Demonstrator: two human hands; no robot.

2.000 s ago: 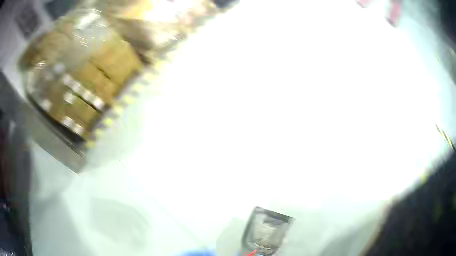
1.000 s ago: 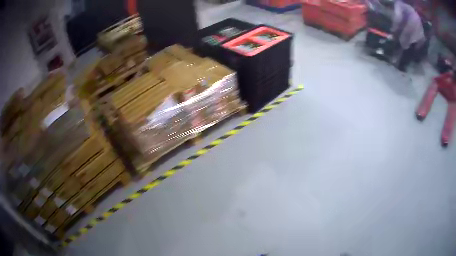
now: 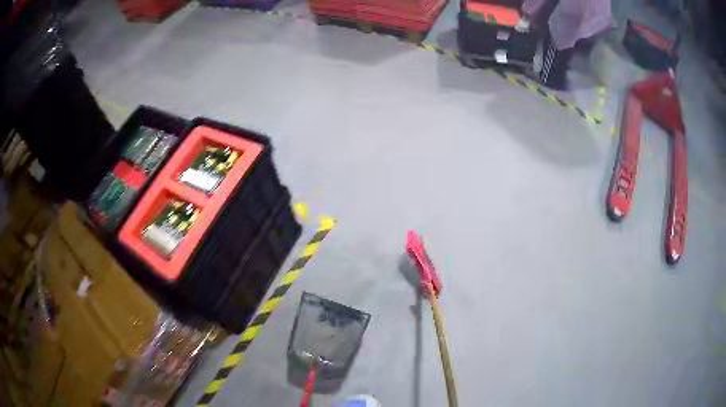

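Note:
A dark grey dustpan [image 3: 328,338] with a thin red handle is at the lower middle, just right of the striped tape. Some dark bits show near its front edge. A broom [image 3: 425,265] with a pink-red head and a light wooden stick is to its right, apart from the dustpan. The stick runs down out of the bottom edge. Neither of my hands is in view. A small white and blue thing shows at the bottom edge; I cannot tell what it is.
Stacked black crates [image 3: 247,262] with a red foam tray and circuit boards stand at left, beside yellow-black floor tape [image 3: 275,296]. Plastic-wrapped cardboard boxes [image 3: 87,310] are lower left. A red pallet jack [image 3: 675,191] is at right. A person [image 3: 579,24] stands by black crates at the top.
The view has moved along the aisle, so the crates and pallet jack show nearer. The dustpan and broom have come into view since one second ago.

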